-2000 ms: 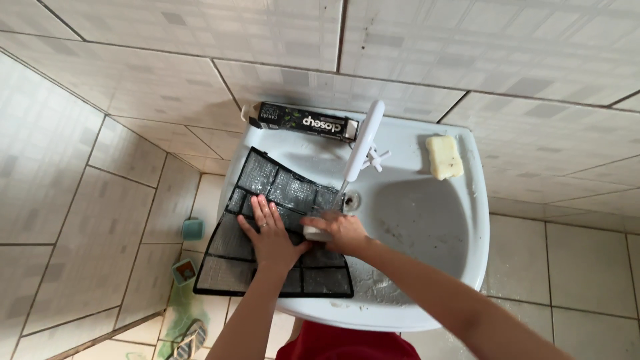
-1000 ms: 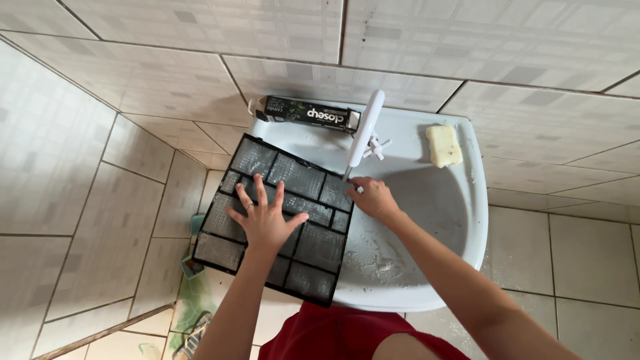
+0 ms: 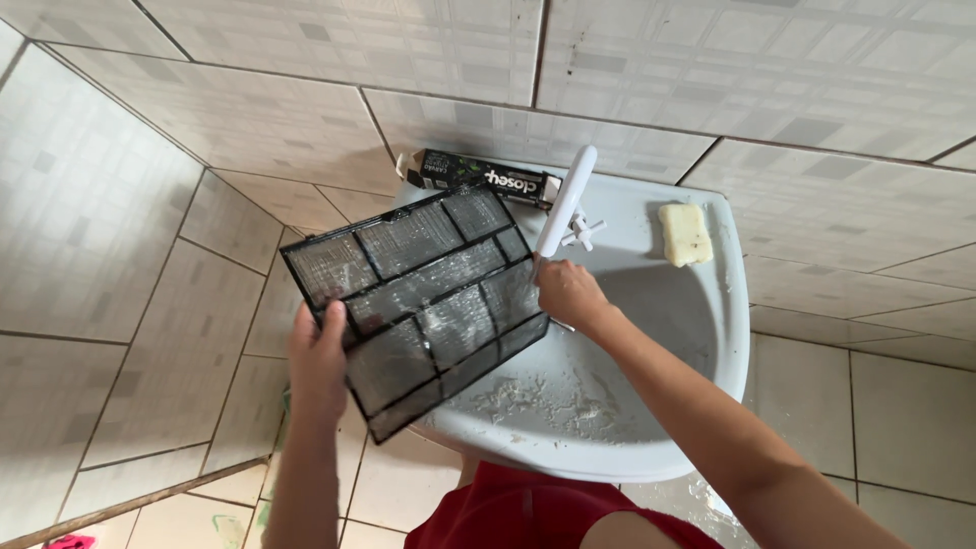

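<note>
A wet mesh air filter with a black plastic frame [image 3: 427, 305] is tilted over the left side of the white washbasin [image 3: 648, 457]. My left hand [image 3: 319, 354] grips its left edge, thumb on the mesh and fingers behind. My right hand [image 3: 572, 293] is closed at the filter's right edge, just below the white faucet spout [image 3: 568, 202]; a thin pale edge of something shows under that hand, and what it holds I cannot tell. Water runs from the spout beside my right fingers onto the filter.
A black Closeup toothpaste box [image 3: 484, 177] lies on the basin's back ledge, left of the white cross-shaped tap handle [image 3: 583, 232]. A yellowish soap bar [image 3: 685, 235] rests on the ledge at right. Tiled walls stand behind and at left. Foam residue dots the basin's front.
My left hand has gone from lying spread on the mesh to gripping the filter's left edge. The filter has turned and its left side is tilted. My right hand remains near the spout.
</note>
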